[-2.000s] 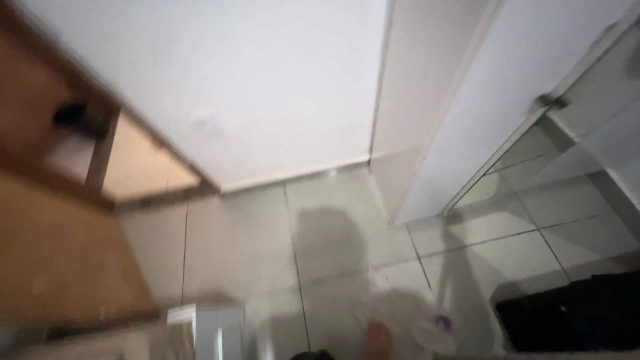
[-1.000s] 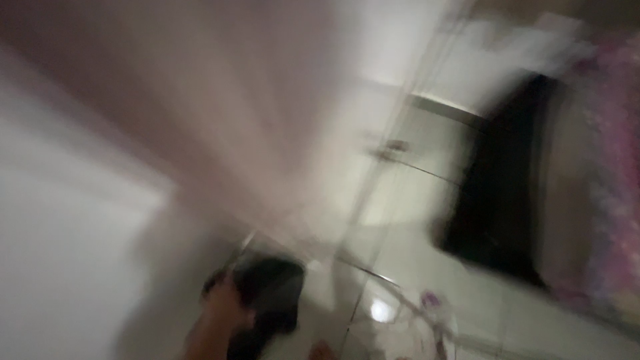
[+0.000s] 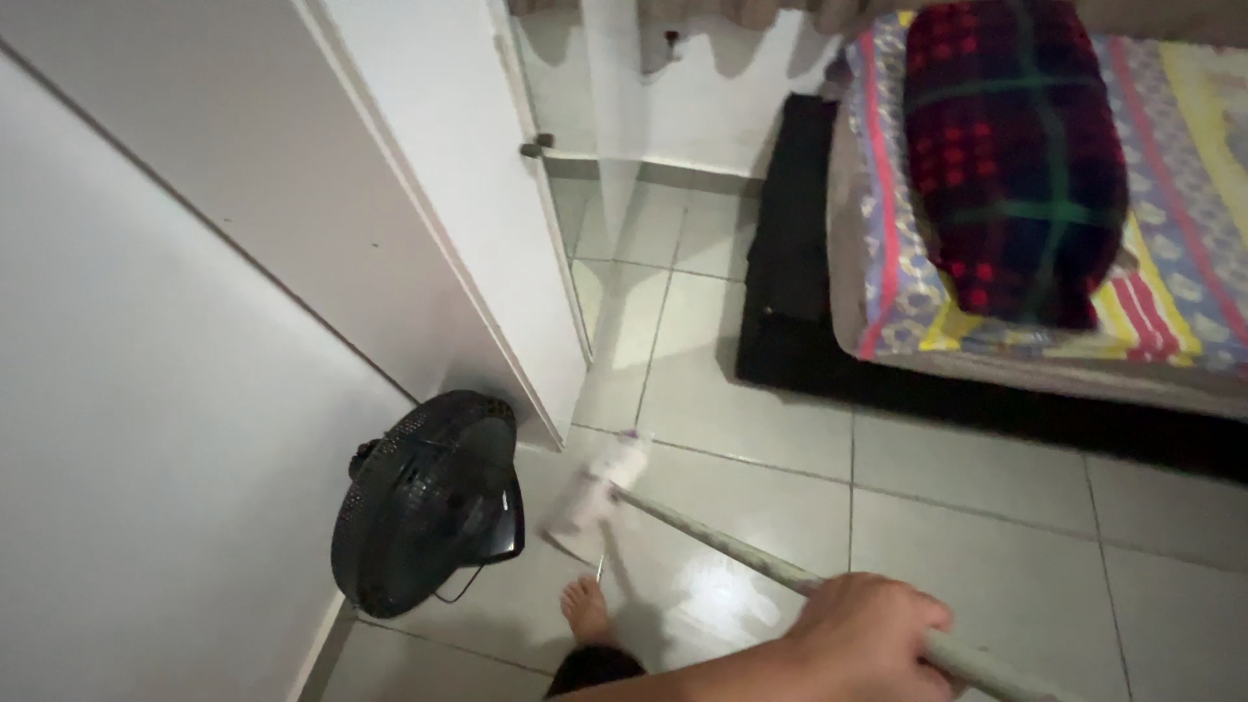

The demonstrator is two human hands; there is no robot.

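My left hand (image 3: 868, 634), its forearm coming in from the bottom edge, is closed around a pale, worn pole (image 3: 721, 546). The pole slopes up and leftward to a blurred, whitish cloth-like head with purple parts (image 3: 595, 487), which rests on the tiled floor; whether it is a mop or a wrapped broom is not clear. Past my hand, the pole leaves the view at the lower right. My right hand is not in view. Left of the pole's head, a black electric fan (image 3: 429, 502) stands low by the wall.
My bare foot (image 3: 585, 609) is on the floor just below the pole's head. A white panel edge (image 3: 546, 390) juts down beside the fan. On the right is a bed with a black base (image 3: 790, 341), patterned bedding (image 3: 887, 283) and a plaid cushion or folded blanket (image 3: 1019, 166).
A second ago a hand was at the dark fan at lower left; now my left hand is on the pole, away from the fan. The view has swung toward the bed.
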